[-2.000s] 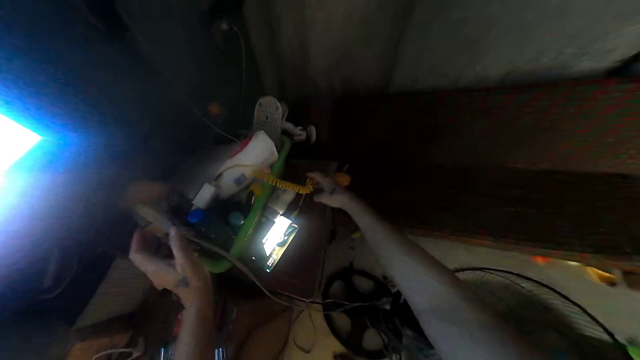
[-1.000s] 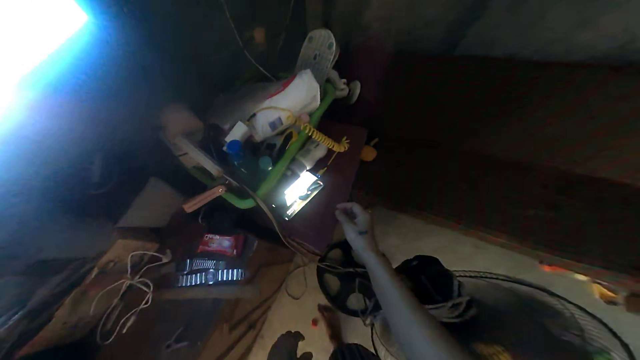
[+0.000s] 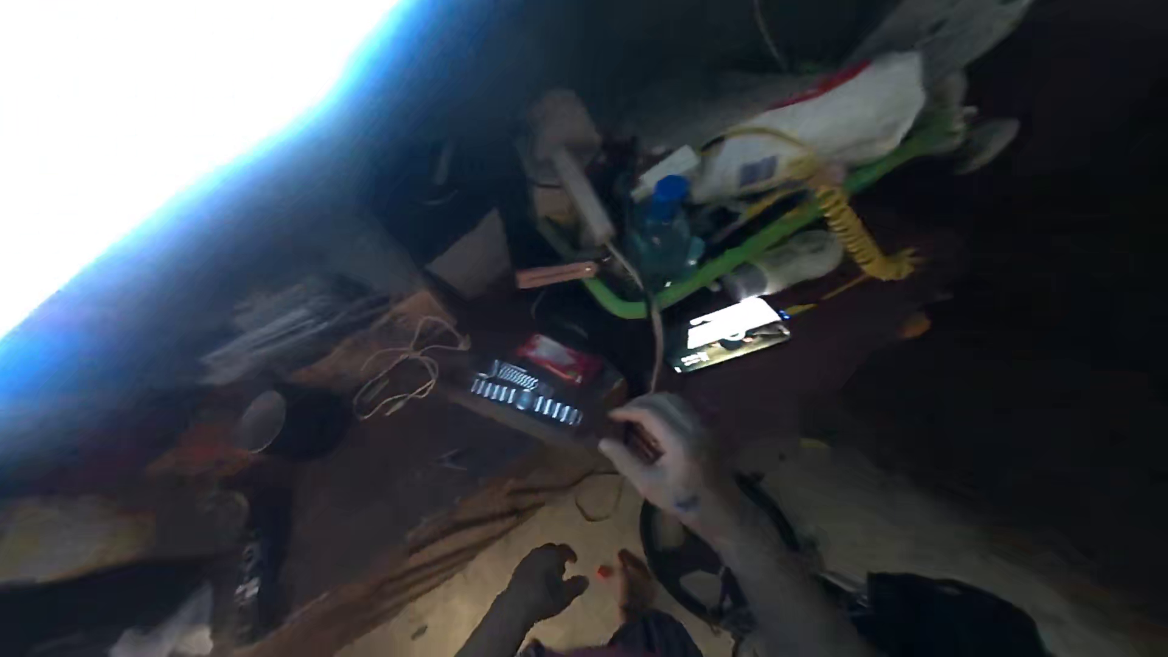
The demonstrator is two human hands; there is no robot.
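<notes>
My right hand (image 3: pixel 662 447) is over the front edge of the dark table, fingers curled and thumb apart, with no held thing visible. Lower down, my left hand (image 3: pixel 543 584) hangs above the floor, fingers parted and empty. A phone with a lit screen (image 3: pixel 730 336) lies beyond my right hand. Behind it is a green-rimmed basket (image 3: pixel 757 245) with a blue-capped plastic bottle (image 3: pixel 668 228), a white bag (image 3: pixel 830 119) and a yellow coiled cord (image 3: pixel 853 233). Left of my right hand lie a red packet (image 3: pixel 558 358) and a row of small shiny metal pieces (image 3: pixel 525 397).
A copper-coloured handle (image 3: pixel 555 274) sticks out by the basket. A thin pale cord (image 3: pixel 401 379) lies looped on the table. A dark cup-like container (image 3: pixel 297 424) stands farther left. Below are a black spoked ring (image 3: pixel 671 552) and a bare foot (image 3: pixel 631 584) on the floor.
My left hand, raised near the basket two seconds ago, is now low in front of the table. My right hand has moved left from beside the phone to the table edge. The view has shifted.
</notes>
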